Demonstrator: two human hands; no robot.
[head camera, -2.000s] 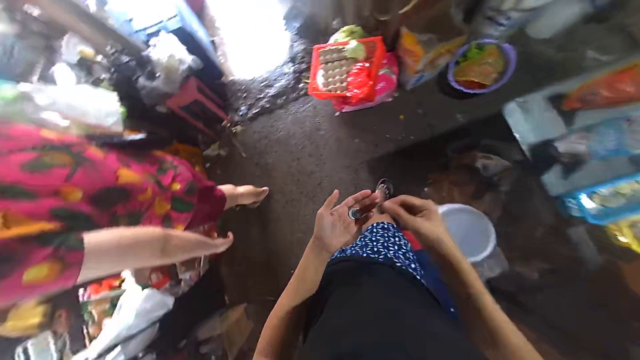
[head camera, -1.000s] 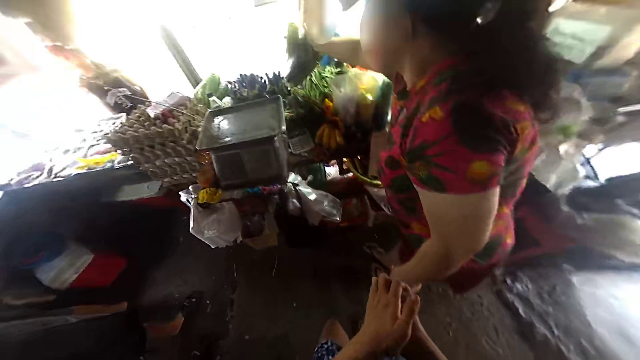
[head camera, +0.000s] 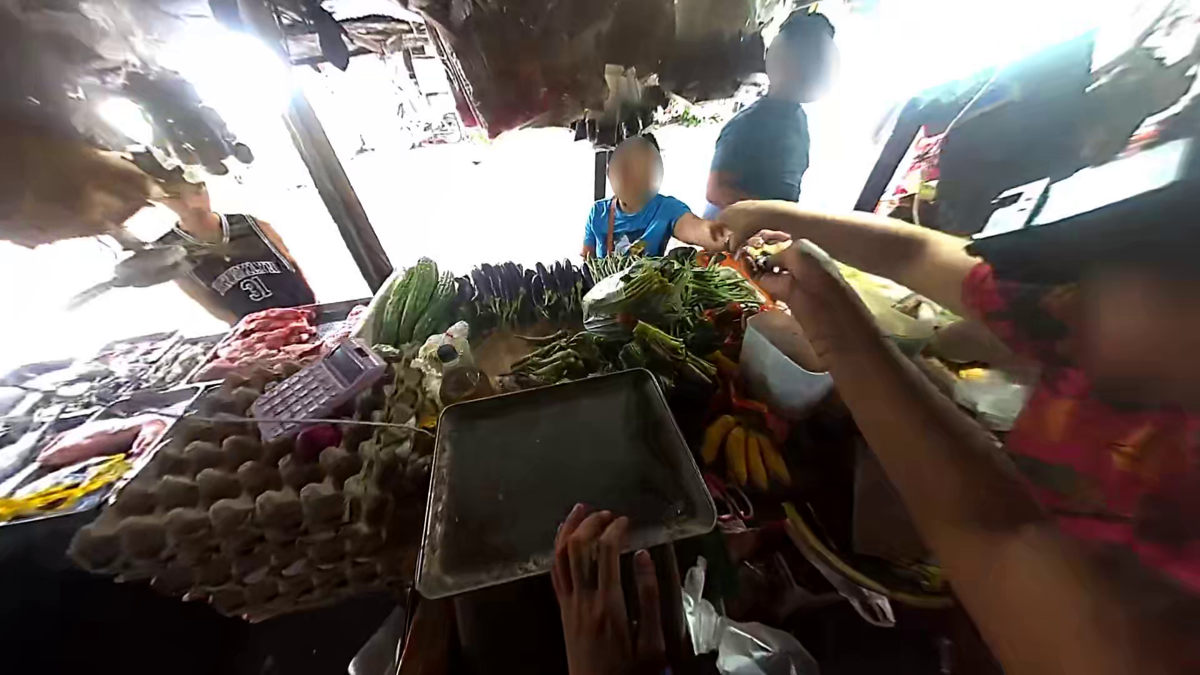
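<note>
My left hand (head camera: 600, 581) is at the near edge of a rectangular metal tray (head camera: 572, 469), its fingers slightly apart over the rim and not closed on anything. My right hand is out of view. Green bitter gourds (head camera: 412, 305), purple eggplants (head camera: 525, 291) and leafy greens (head camera: 656, 286) lie beyond the tray. To its left, a pink calculator (head camera: 319, 384) rests over stacked egg trays (head camera: 253, 511). Yellow bananas (head camera: 745, 452) are just right of the tray.
A co-worker in a floral shirt (head camera: 1059, 422) reaches across from the right, hands near those of a person in blue (head camera: 647, 225). Another person (head camera: 248, 267) stands beyond the left side. A white container (head camera: 783, 361) and plastic bags (head camera: 750, 647) are at the right.
The view has swung from the floor to the stall. My hands were together in front of me; now my left hand is at the tray. The co-worker's arms now extend over the produce.
</note>
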